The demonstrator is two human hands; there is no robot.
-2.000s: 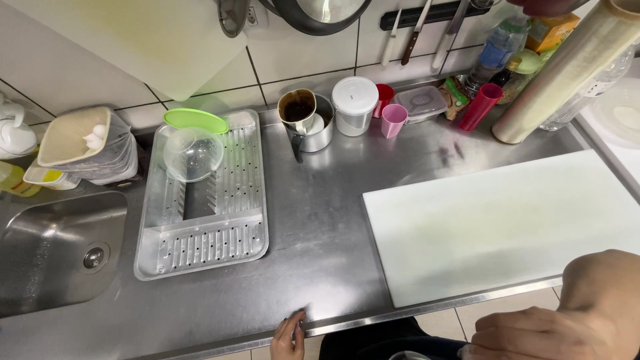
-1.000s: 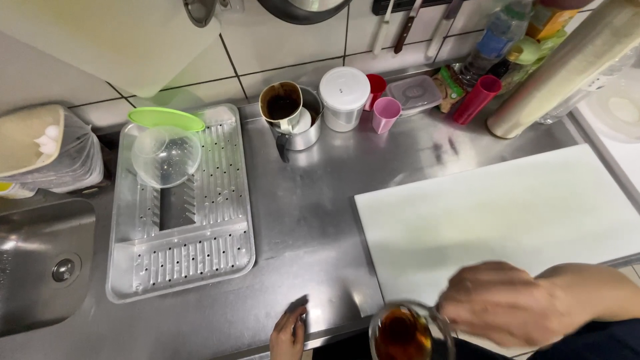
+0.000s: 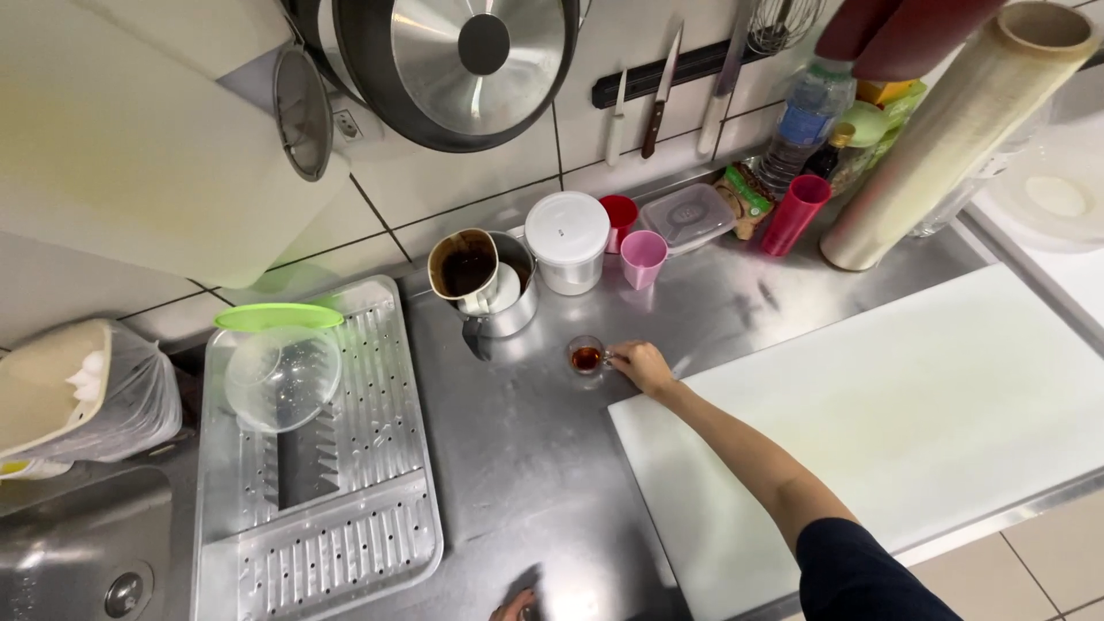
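My right hand (image 3: 641, 366) grips the handle of a small clear glass cup (image 3: 586, 355) with dark amber liquid in it. The cup is over the steel counter, just left of the white cutting board's far left corner. Behind it stand a metal pot (image 3: 515, 315) holding a coffee strainer (image 3: 466, 267), a white lidded tub (image 3: 567, 240) and a pink plastic cup (image 3: 643, 258). Only a small part of my left hand (image 3: 515, 607) shows at the bottom edge, near the counter's front; its fingers are mostly out of view.
A metal dish rack (image 3: 423, 483) with a clear bowl (image 3: 285, 379) and a green lid (image 3: 278, 317) lies left, beside the sink (image 3: 86, 526). A large white cutting board (image 3: 862, 414) covers the right. Pans (image 3: 457, 69) and knives (image 3: 662, 90) hang on the wall; a film roll (image 3: 957, 129) stands back right.
My right hand has carried the glass cup from the counter's front edge up to a spot near the pot and tub. The view has shifted.
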